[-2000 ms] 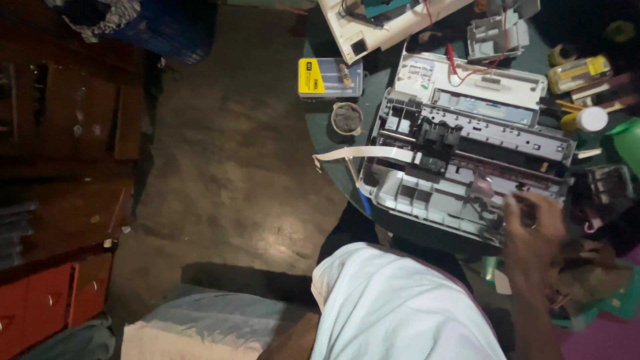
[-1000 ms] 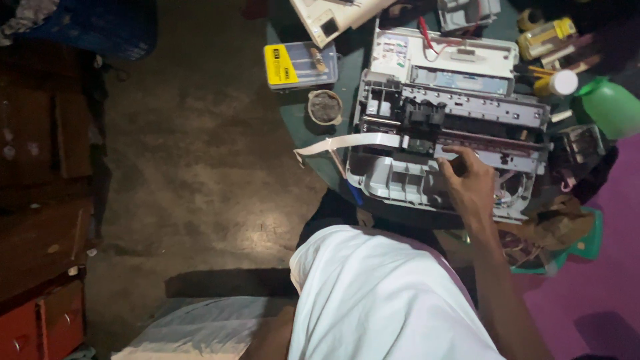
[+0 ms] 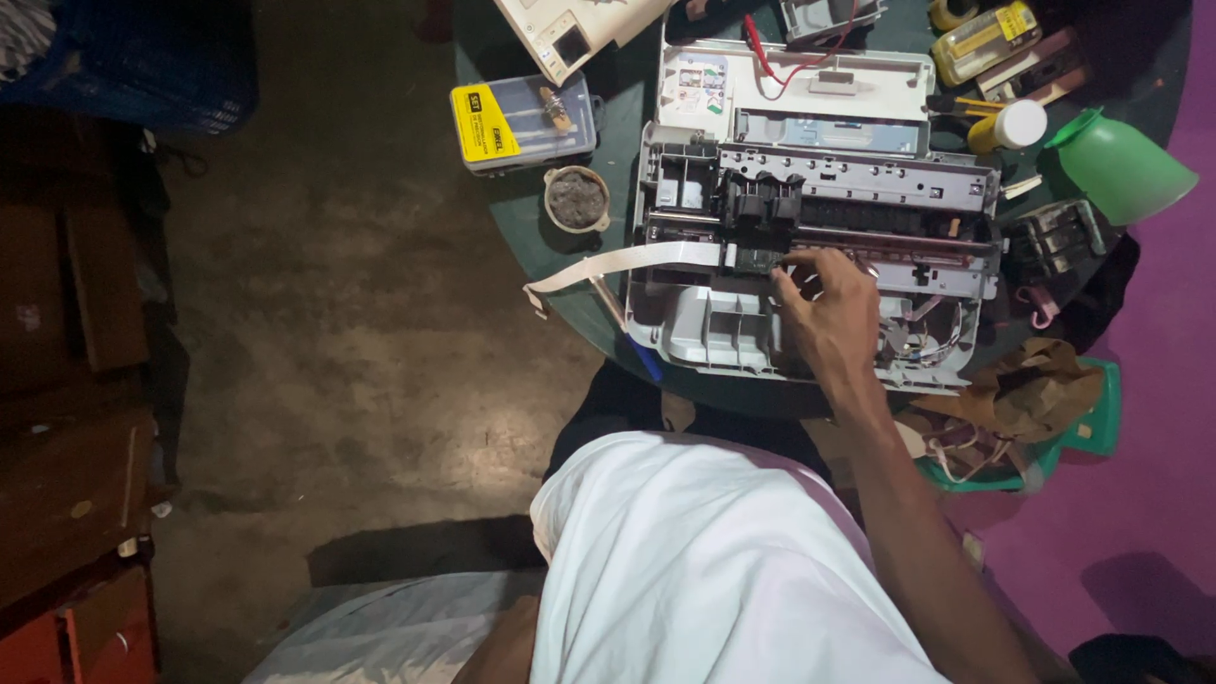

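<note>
An opened inkjet printer [image 3: 731,332] lies on a dark green round table, its rails and inner mechanism exposed. My right hand [image 3: 836,309] is over its front half, with thumb and forefinger at the right side of the black print carriage [image 3: 760,258]. Whether the fingertips grip the carriage is unclear. A white flat ribbon cable [image 3: 646,255] runs left from the carriage and hangs past the printer's side. My left hand is out of sight; only part of that arm shows at the bottom, beside the white shirt.
Left of the printer are a small bowl of grey matter [image 3: 578,199] and a clear plastic tool case [image 3: 560,123]. A green plastic container [image 3: 1121,166] and a white-lidded jar [image 3: 1019,124] stand right. A green basket [image 3: 1097,408] holding brown paper is at the lower right.
My right hand has moved left across the printer, from its right end to the carriage. The view has shifted somewhat.
</note>
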